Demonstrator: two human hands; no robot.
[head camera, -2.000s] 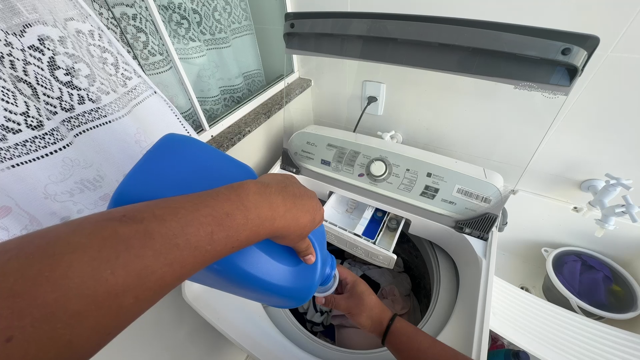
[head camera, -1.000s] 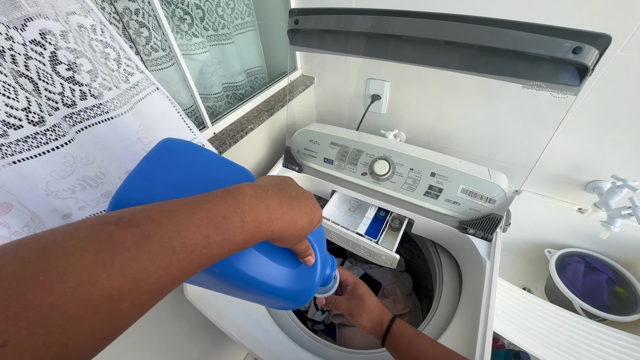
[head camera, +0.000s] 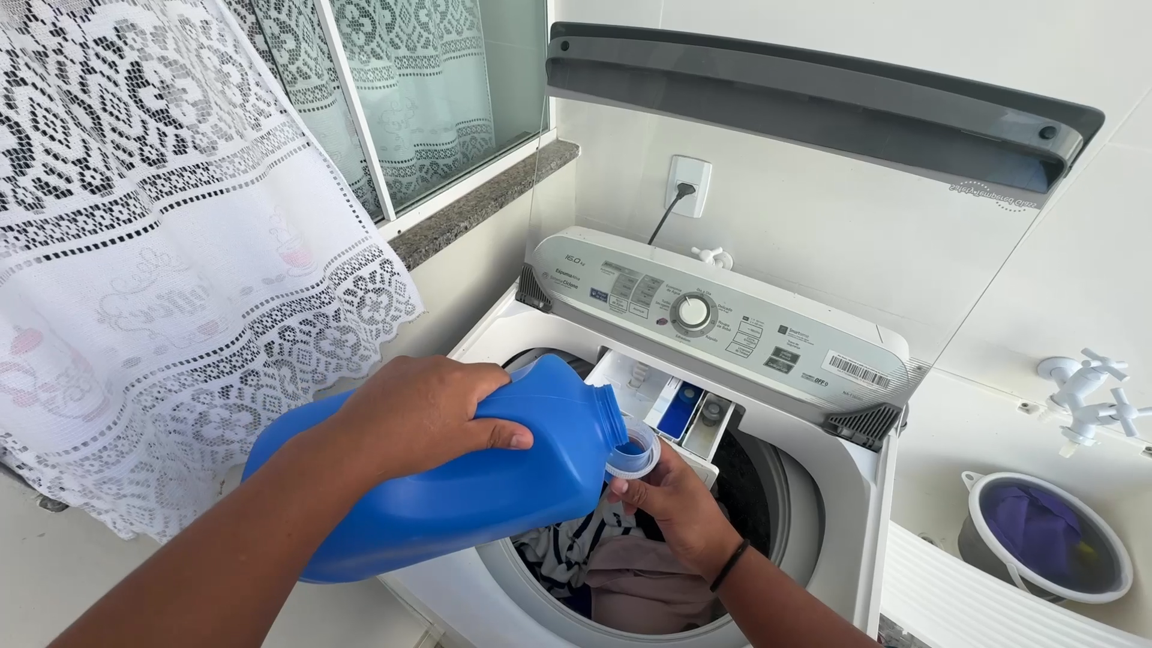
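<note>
My left hand (head camera: 432, 418) grips a large blue plastic jug (head camera: 504, 477), which lies tilted with its open neck toward the right. Against that neck, my right hand (head camera: 670, 504) holds a translucent cap (head camera: 634, 452) with some blue liquid in it. Both are over the open tub of a white top-load washing machine (head camera: 864, 504). Behind the cap, the detergent drawer (head camera: 630, 373) is pulled out, with blue liquid (head camera: 677, 412) in one compartment. Striped and pinkish clothes (head camera: 648, 585) lie in the tub below my right hand.
The washer's lid (head camera: 810, 103) stands raised behind the control panel (head camera: 747, 333). A lace curtain (head camera: 180, 225) hangs at the left by the window. At the right, a bucket (head camera: 1044, 535) holding purple cloth in water sits in a sink under white taps (head camera: 1084, 396).
The blue jug has tipped back closer to level, and its neck has risen. My right hand and the cap now show clearly beside the neck, which partly hid the cap before.
</note>
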